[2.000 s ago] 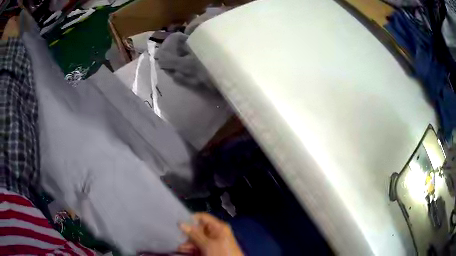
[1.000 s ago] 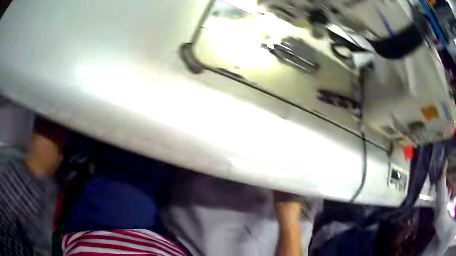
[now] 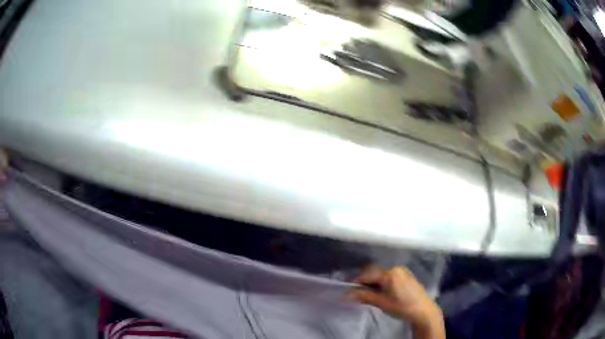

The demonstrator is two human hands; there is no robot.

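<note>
A large grey fabric panel (image 3: 166,265) is stretched along the front of the white table, below its edge. My right hand (image 3: 395,291) pinches its top edge at the lower right. My left hand (image 3: 4,164) is mostly cut off by the left edge of the picture; a sliver of it shows at the panel's other end, which is drawn taut. The cream machine bed (image 3: 318,99) lies beyond, with dark flat snips (image 3: 434,111) on it. The needle area is blurred and glaring.
The white table's rounded front edge (image 3: 219,179) runs between the panel and the machine. A dark cord (image 3: 491,205) hangs over it at right. The machine head (image 3: 531,99) stands upper right. Dark cloth (image 3: 477,291) lies below the right end.
The grey panel has gone from hanging at the left, then low in my lap, to spread wide below the table edge. My left hand has moved up to the left rim. The view has swung right.
</note>
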